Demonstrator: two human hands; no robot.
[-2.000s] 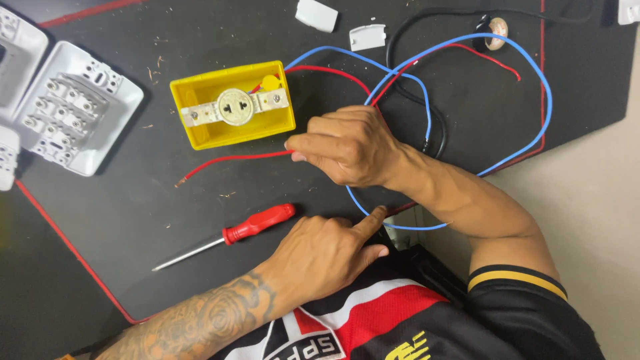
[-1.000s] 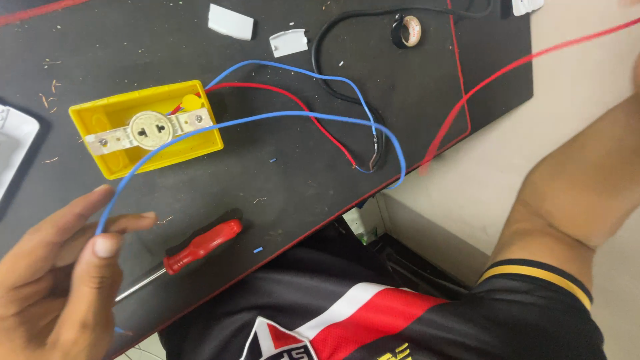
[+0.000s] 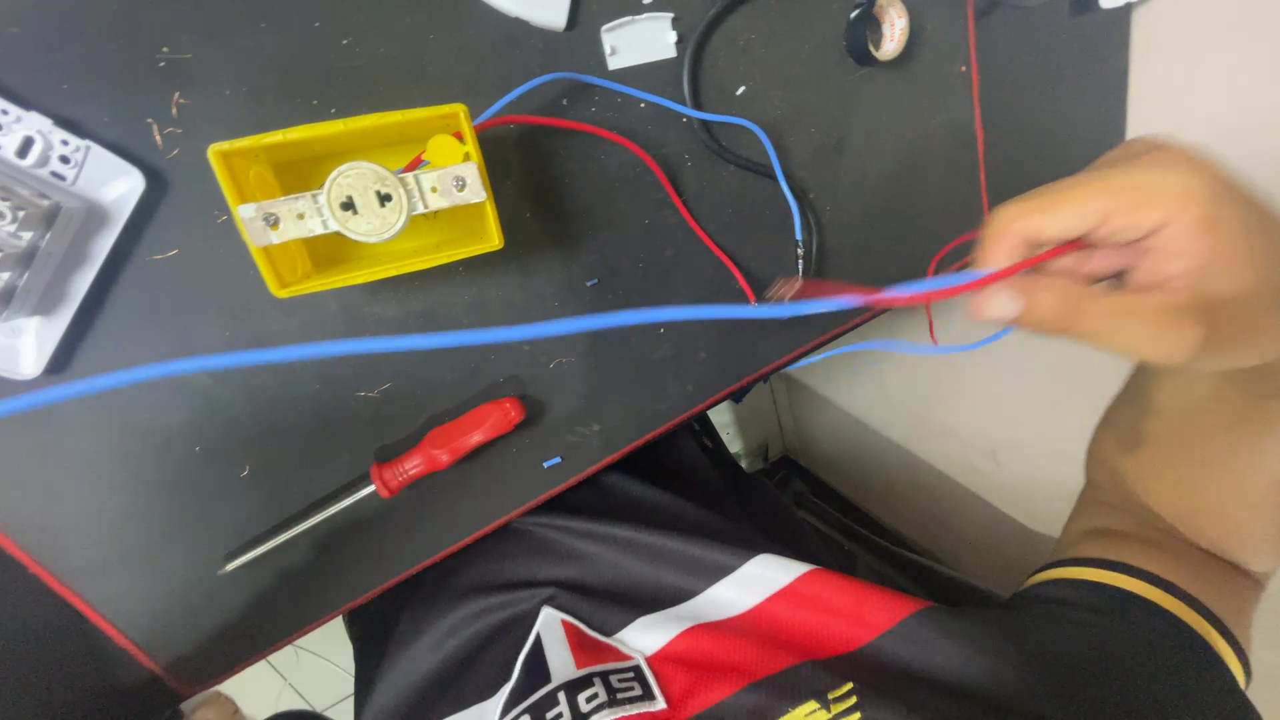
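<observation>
My right hand [image 3: 1110,250], blurred, pinches a blue wire [image 3: 520,330] and a red wire [image 3: 960,290] together beyond the table's edge. The blue wire stretches left across the view and out past the left edge. The red wire's end is blurred near the table edge. My left hand is out of view. A yellow electrical box [image 3: 290,275] holds a white round socket [image 3: 367,202] on a metal strap. From the box, other blue [image 3: 650,92] and red [image 3: 660,175] wires run to bare ends by a black cable [image 3: 700,110].
A red-handled screwdriver [image 3: 450,447] lies near the front edge of the black table [image 3: 620,400]. A white plate with terminals [image 3: 90,220] is at left. White plastic pieces [image 3: 640,40] and a roll of tape [image 3: 878,32] lie at the back, with wire scraps scattered about.
My left hand, holding the blue wire a second ago, has left the view. My right hand has come back into view from the right edge, with red and blue wires in its fingers.
</observation>
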